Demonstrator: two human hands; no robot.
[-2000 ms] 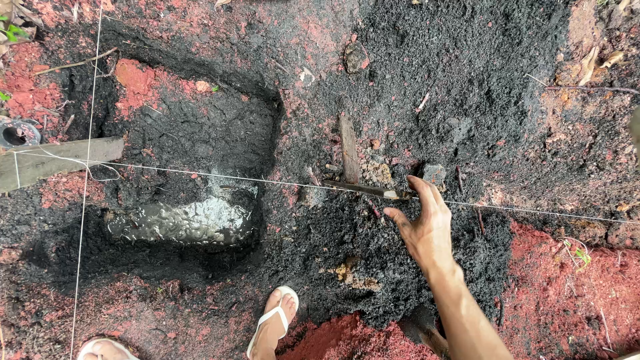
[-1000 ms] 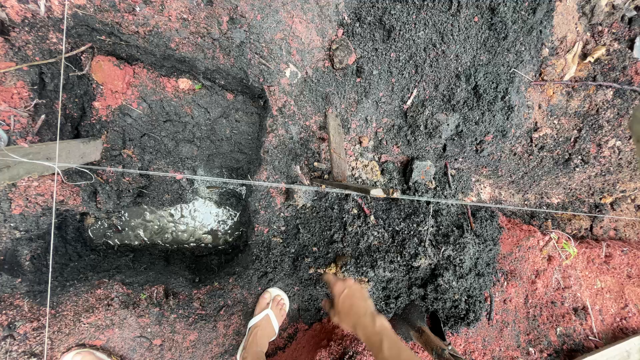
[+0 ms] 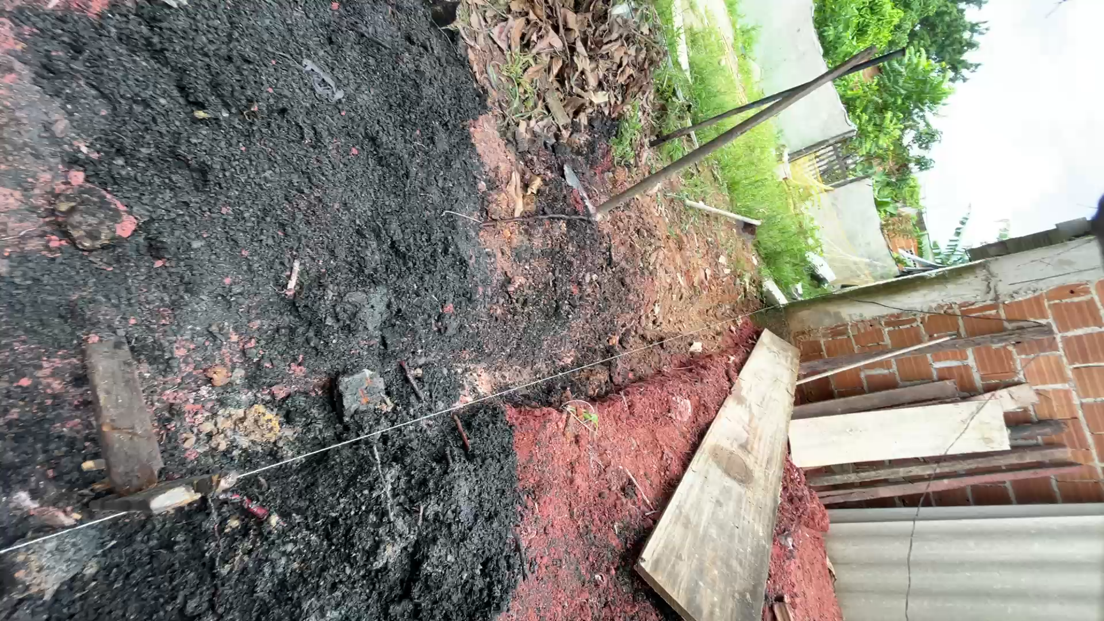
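Neither of my hands shows in the head view now. A taut white string [image 3: 371,435] runs from the lower left up to the corner of the brick wall. At the lower left a short wooden stake [image 3: 164,496] lies along the string, and a flat piece of weathered wood [image 3: 123,414] touches it. A grey stone chunk [image 3: 360,394] rests on the dark soil [image 3: 259,216] just above the string. Red soil [image 3: 578,509] lies below and right of the dark soil.
A wide wooden board [image 3: 724,483] lies on the red soil. More planks [image 3: 901,431] lean on a brick wall [image 3: 1078,345] beside corrugated sheeting [image 3: 957,561]. Long poles [image 3: 733,129] cross near dry leaves [image 3: 569,60] and grass [image 3: 733,129].
The view has swung far toward the wall and the yard. The hand that was over the dark soil, the sandalled foot and the pit are out of view.
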